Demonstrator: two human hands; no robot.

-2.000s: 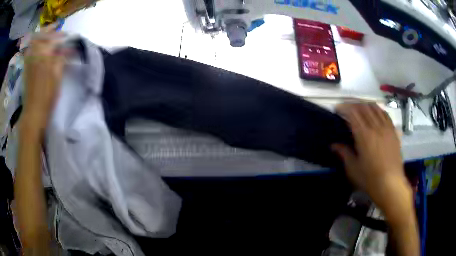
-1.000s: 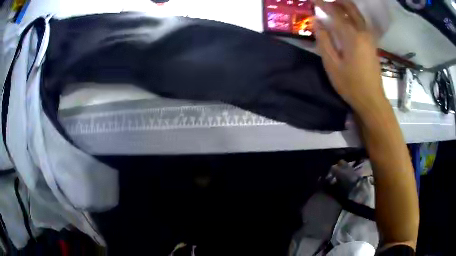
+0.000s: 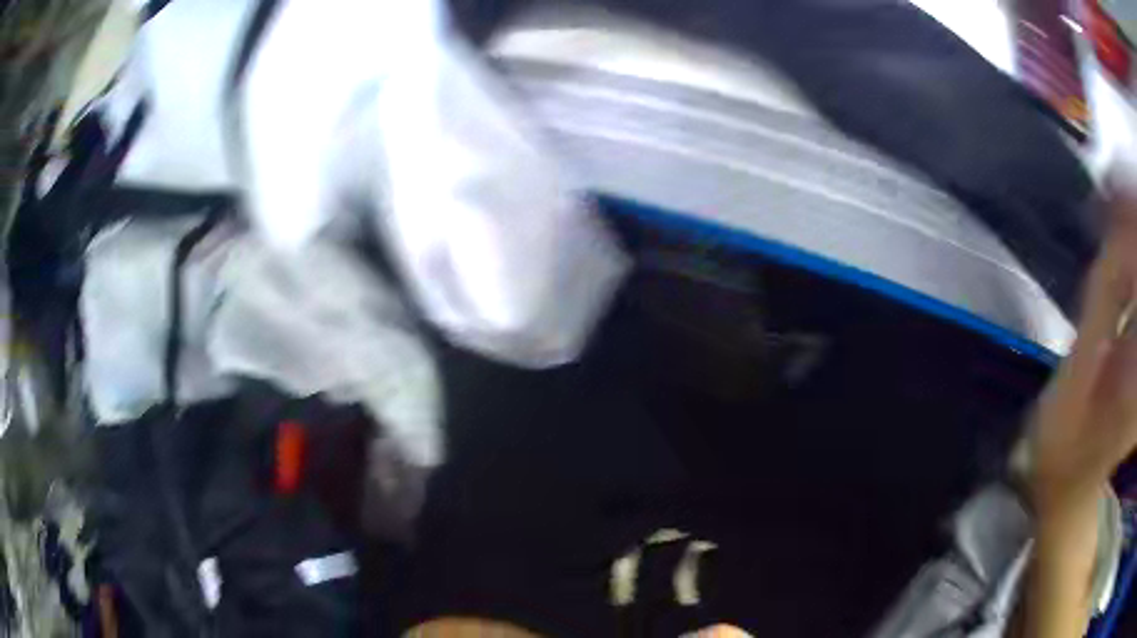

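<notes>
The view is blurred. A dark cloth panel [image 3: 873, 106] curves over the machine table's front edge strip [image 3: 748, 150] at the upper right. Pale cloth [image 3: 461, 199] hangs over the table edge at upper left centre. My right hand [image 3: 1103, 337] is at the right edge, cut off and blurred, beside the dark panel's end. A white blur lies just above it; whether the fingers hold it is unclear. My left hand cannot be made out; small skin-coloured patches at the bottom edge are unclear.
Part of the phone [image 3: 1050, 56] and a red object [image 3: 1103, 38] show at the top right. Grey-and-black pieces [image 3: 131, 324] are piled at the left. A red patch [image 3: 289, 456] shows on dark cloth below them. Grey cloth [image 3: 954, 580] lies at lower right.
The view has swung left and down, so the machine head has left the picture. My right hand has moved from near the phone to the right edge. More piled cloth shows at left.
</notes>
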